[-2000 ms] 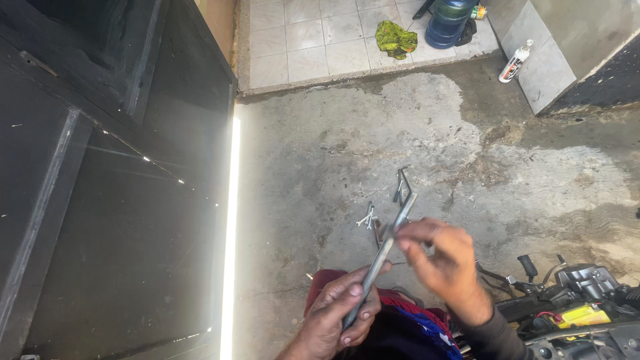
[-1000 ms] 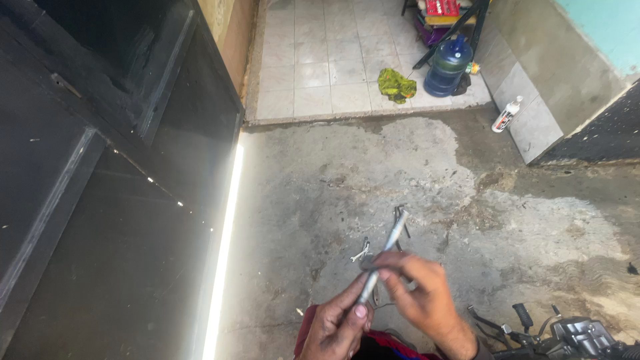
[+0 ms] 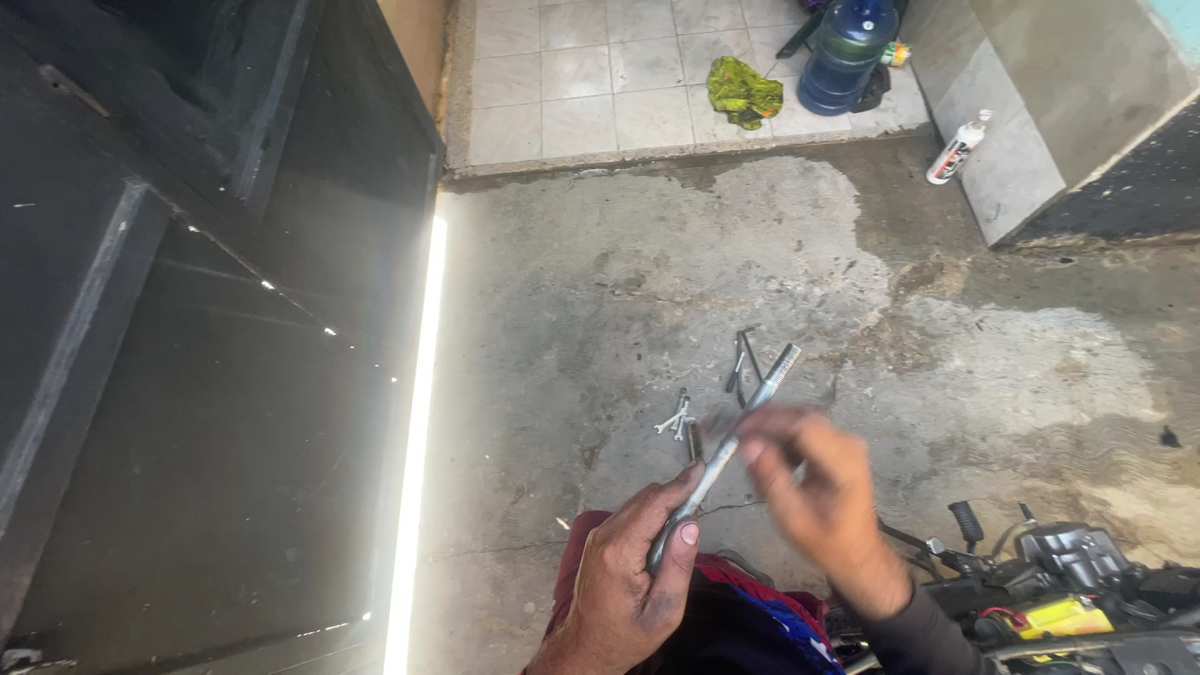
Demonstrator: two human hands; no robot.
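Observation:
A long metal axle rod (image 3: pixel 718 463) with a threaded upper end slants up to the right. My left hand (image 3: pixel 647 553) grips its lower end, with the thumb along it. My right hand (image 3: pixel 816 487) is at the rod's middle, blurred, fingers bent; whether it pinches anything there is unclear. On the concrete beyond the hands lie small wrenches (image 3: pixel 673 418), a dark spring-like part (image 3: pixel 694 439) and a dark L-shaped tool (image 3: pixel 752 354), partly behind the rod. Beside that tool is a small screwdriver-like tool (image 3: pixel 735 371).
Motorcycle parts (image 3: pixel 1069 553) with a yellow piece (image 3: pixel 1059 617) stand at the lower right. A dark metal door (image 3: pixel 281 394) fills the left. Near the tiled step are a blue water jug (image 3: pixel 842 56), a yellow-green cloth (image 3: pixel 745 92) and a white bottle (image 3: pixel 958 148).
My right hand has moved along the rod between frames, while my left hand keeps its hold. The view has shifted somewhat.

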